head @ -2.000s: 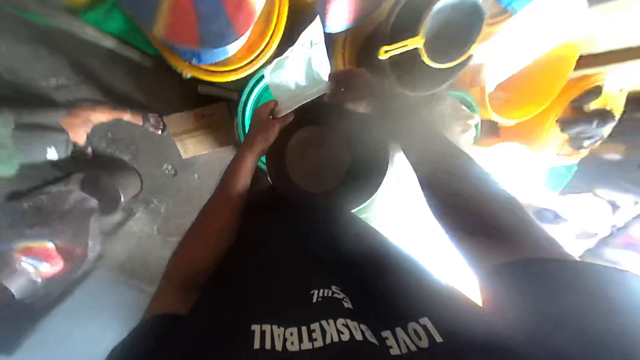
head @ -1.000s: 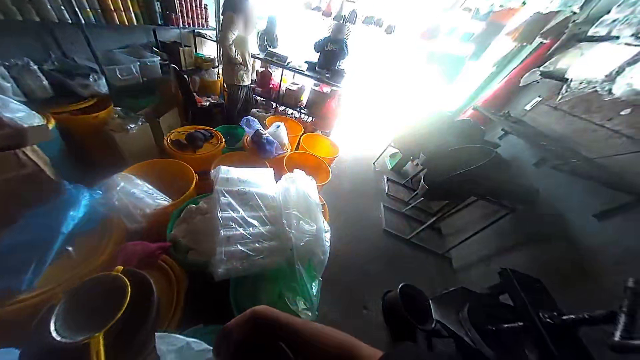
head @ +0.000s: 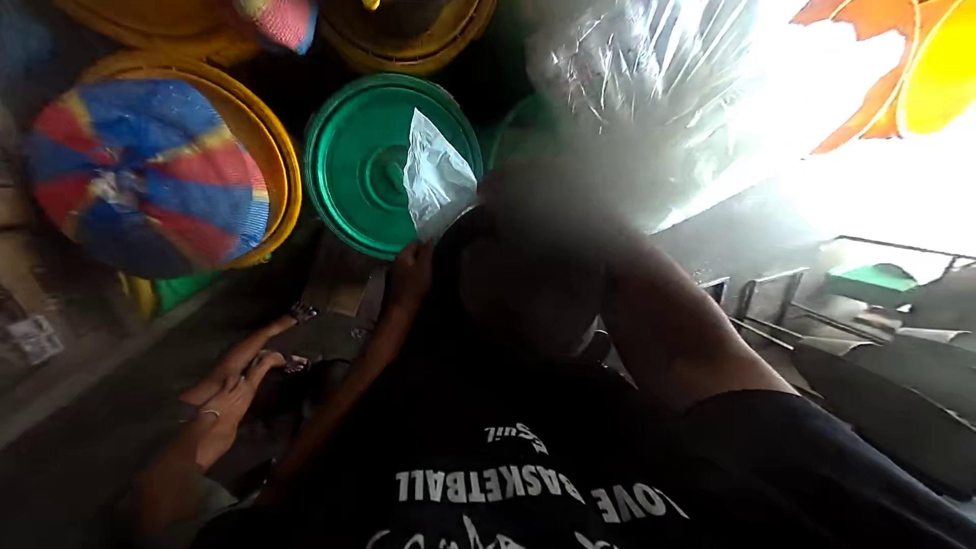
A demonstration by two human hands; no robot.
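Observation:
A thin white plastic bag (head: 438, 179) hangs over a green plastic tub (head: 354, 171), its peak pointing up in the view. My left hand (head: 412, 267) pinches the bag's lower edge. At the bag's right edge is my right hand (head: 515, 191), dark and blurred, so its fingers cannot be made out. A dark round thing (head: 526, 293) lies just below the hands, in front of my black shirt; what it is cannot be told.
An orange tub (head: 286, 164) at left holds a striped red, blue and yellow sack (head: 152, 171). Clear plastic wrapping (head: 648, 69) bulges at upper right. Another person's legs (head: 229, 389) are at lower left, metal frames (head: 770, 297) at right.
The view swung out to the room and back down. Two seconds ago the white bag was also at my left hand; more of the green tub shows now.

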